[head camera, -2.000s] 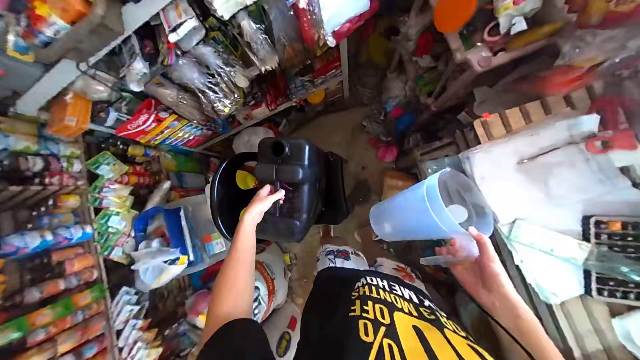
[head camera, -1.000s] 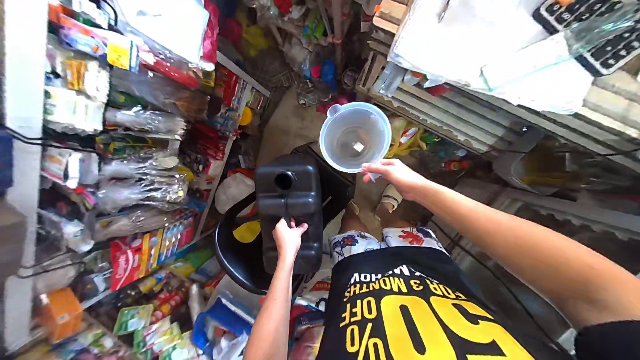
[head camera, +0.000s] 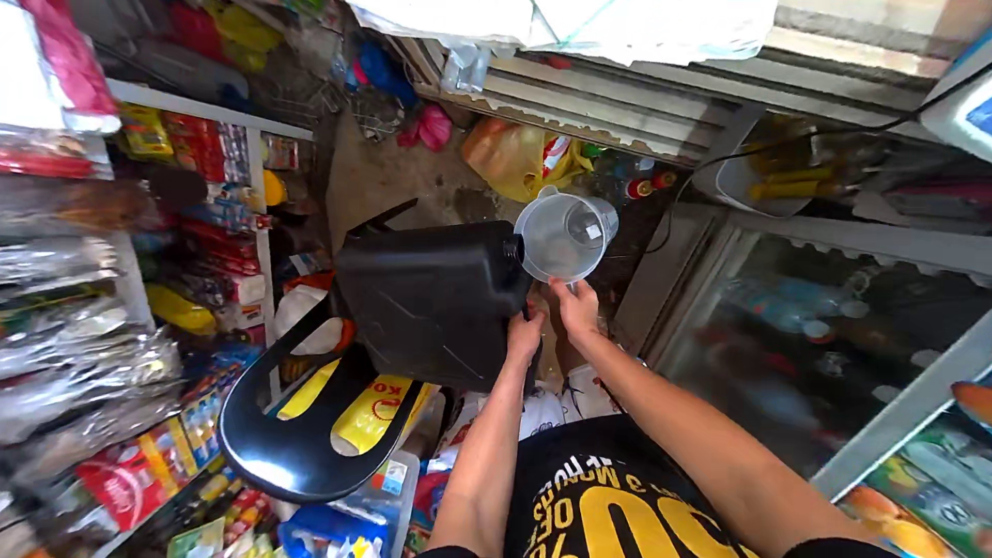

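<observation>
A large black plastic jerrycan lies tilted in front of me, its uncapped mouth turned right. My left hand grips its handle. The mouth is at the rim of a translucent plastic pitcher; whether they touch I cannot tell. My right hand is closed on the pitcher's handle and holds it with the opening toward the jerrycan. No liquid can be made out between them. A black plastic chair is left of and beneath the jerrycan, with yellow packaging showing through its back.
Shelves packed with sachets and packets line the left side. Yellow and orange plastic bags lie on the floor beyond the pitcher. A slatted wooden counter crosses the top, a glass-fronted cabinet stands right, and a black cable hangs there.
The jerrycan, upright before, is tipped over to the right. The pitcher has come from the right to the jerrycan's mouth. The view has turned strongly.
</observation>
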